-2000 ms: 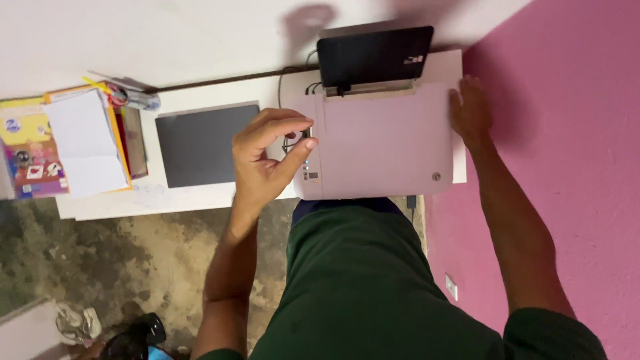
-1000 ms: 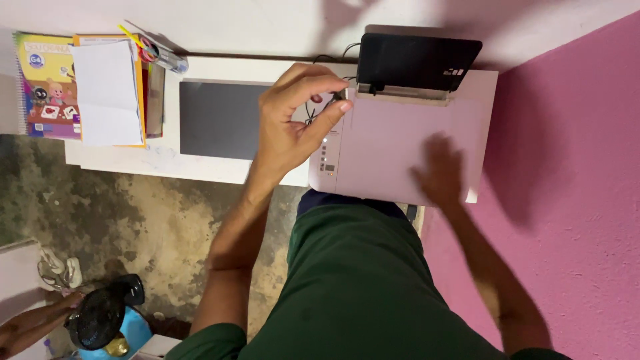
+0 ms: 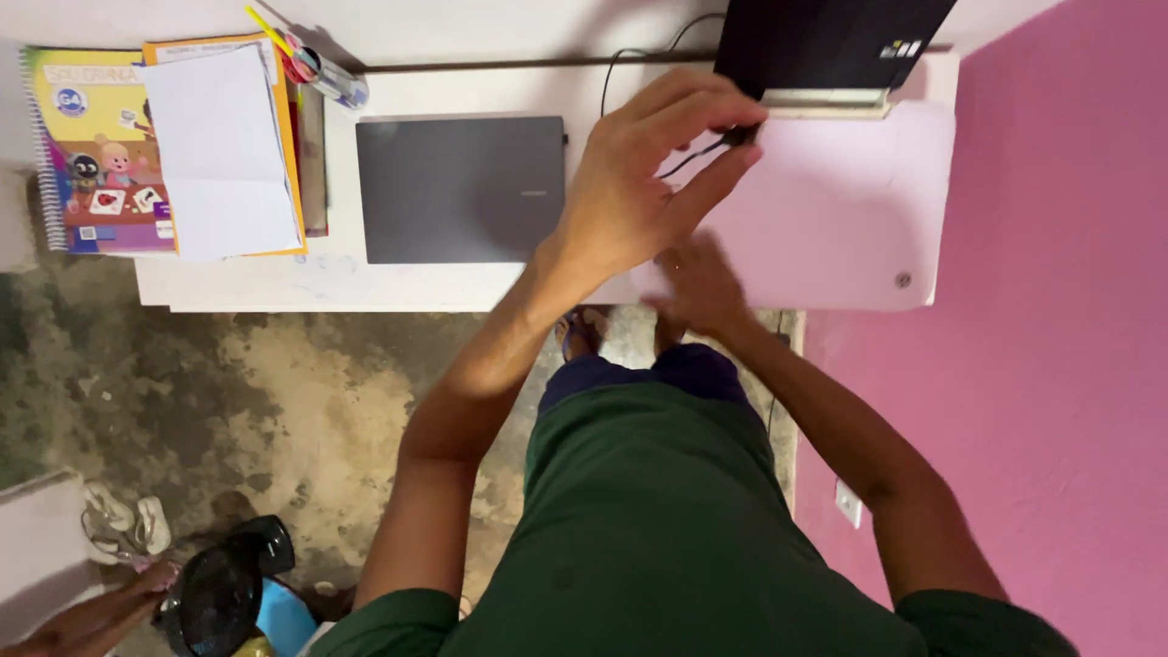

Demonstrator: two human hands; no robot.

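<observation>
My left hand (image 3: 643,169) is raised over the printer's left part and pinches a small black cable connector (image 3: 741,135) between thumb and fingertips; a thin dark cable (image 3: 691,160) runs from it behind the hand. Blurred, my right hand (image 3: 701,283) is at the printer's front left edge, just below the left hand, with nothing visible in it. The white printer (image 3: 821,205) bears a round maker's mark at its front right corner. Behind its lid stands a black panel (image 3: 826,41), tilted up from a slot at the back.
A closed grey laptop (image 3: 461,196) lies left on the white table (image 3: 237,294). Farther left are a spiral-bound book (image 3: 91,182), papers (image 3: 219,155) and a pen holder (image 3: 338,80). A pink wall (image 3: 1022,365) borders the right. Lower left are another person's arm, a black fan-like object (image 3: 214,593) and sandals.
My right hand has moved from the printer's right side across to its front left edge. My left hand keeps its pinch on the connector. The view has shifted.
</observation>
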